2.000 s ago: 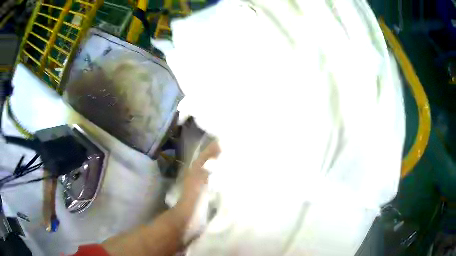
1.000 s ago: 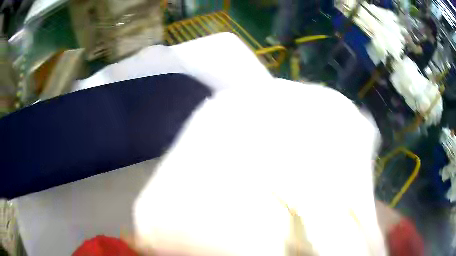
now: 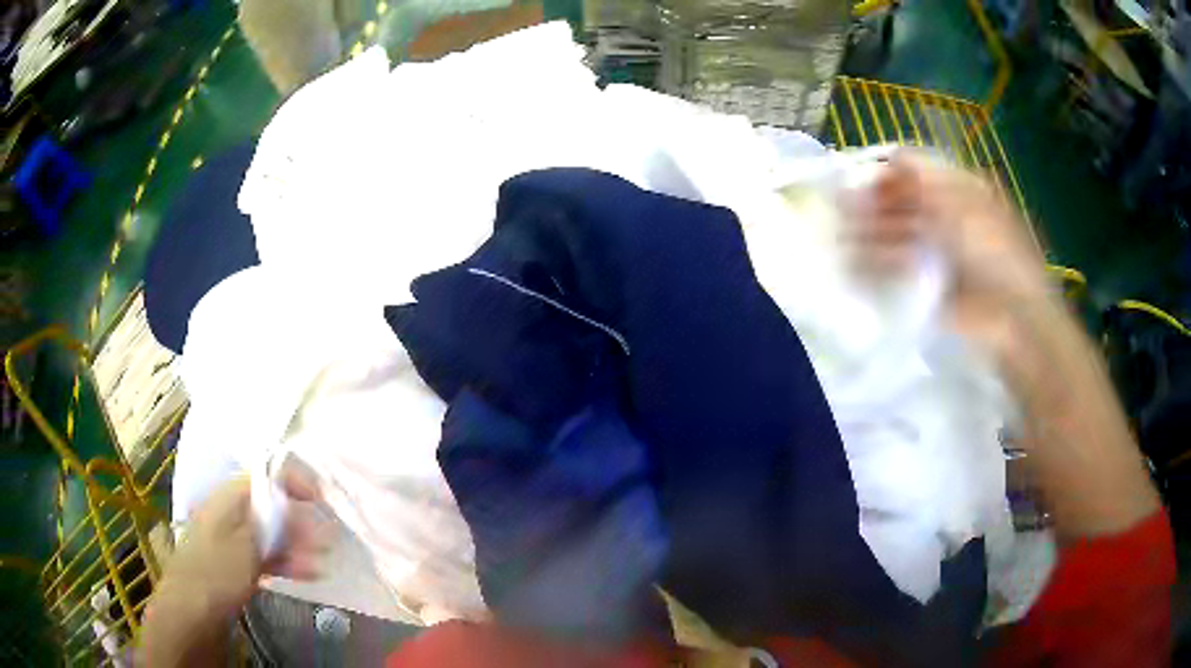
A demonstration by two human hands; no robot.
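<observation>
A bright, overexposed white garment [image 3: 405, 157] lies spread across the view. A loose navy garment [image 3: 731, 392] lies over its middle, with a pale thread or line on it. My left hand [image 3: 268, 535] is at the lower left, its fingers pinching a white edge. My right hand [image 3: 914, 228] is blurred at the upper right, its fingers curled on white cloth. Where one white piece ends and another starts cannot be told.
A smooth, rounded navy shape [image 3: 203, 248] shows behind the white cloth at the left. Yellow wire racks stand at the lower left [image 3: 111, 522] and upper right [image 3: 914, 115]. Green floor [image 3: 157, 78] with a yellow dashed line shows at the upper left.
The view has turned from the navy board to the spread cloth. The loose navy garment has come into view. Both hands now show, wide apart at the white cloth.
</observation>
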